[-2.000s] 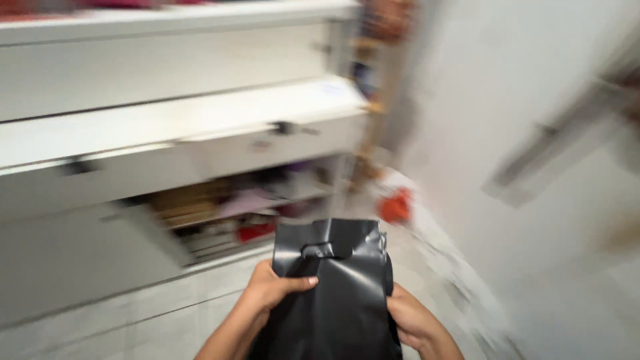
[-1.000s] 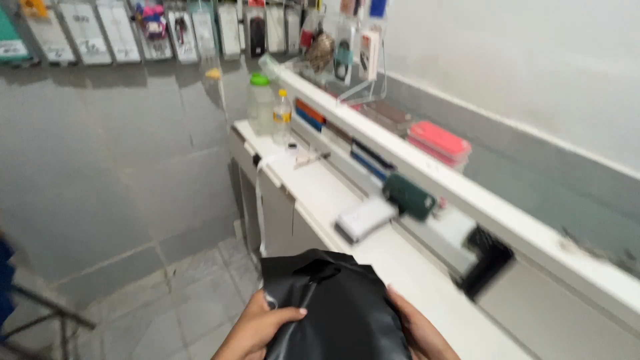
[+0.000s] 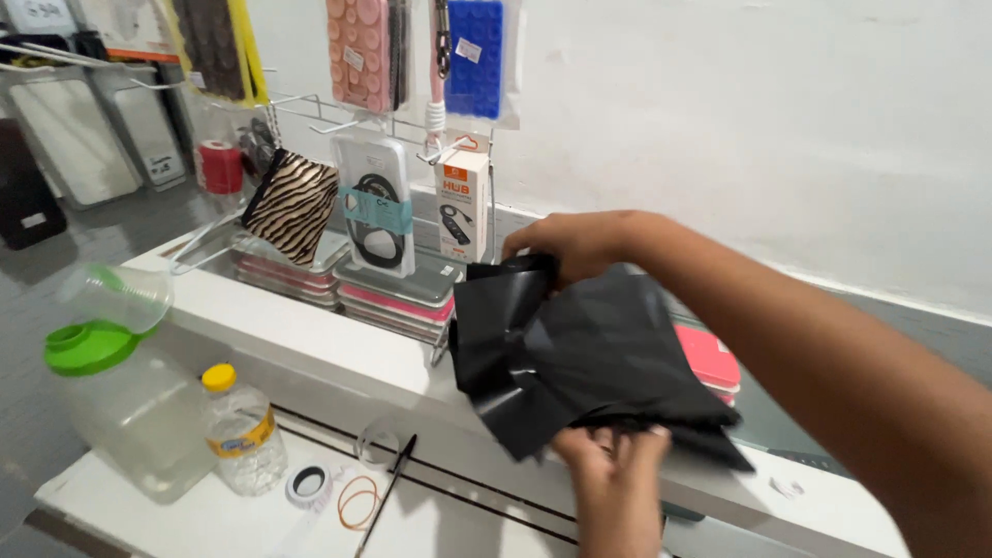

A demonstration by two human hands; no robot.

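A black plastic bag (image 3: pixel 604 349), with a folded or bunched end, is held up over the white counter ledge. My right hand (image 3: pixel 577 244) grips its upper edge from above, its fingertips partly hidden behind the plastic. My left hand (image 3: pixel 616 465) pinches the lower edge from below. Just left of the bag stand a boxed USB hub (image 3: pixel 463 201) and a clear-packed cable (image 3: pixel 376 205). Stacks of phone cases (image 3: pixel 395 291) lie under them, and a pink case (image 3: pixel 709 356) shows behind the bag at the right.
A large jar with a green lid (image 3: pixel 89 349) and a yellow-capped plastic bottle (image 3: pixel 240 434) stand on the lower shelf at left. A tape roll (image 3: pixel 308 484), rubber bands (image 3: pixel 358 504) and a black pen (image 3: pixel 387 492) lie near them. A wire rack (image 3: pixel 318 105) holds hanging accessories.
The view has turned from drawers to the counter and come nearer the rack. The black bag, upright between both hands before, is now tilted sideways, with my right hand above and my left below.
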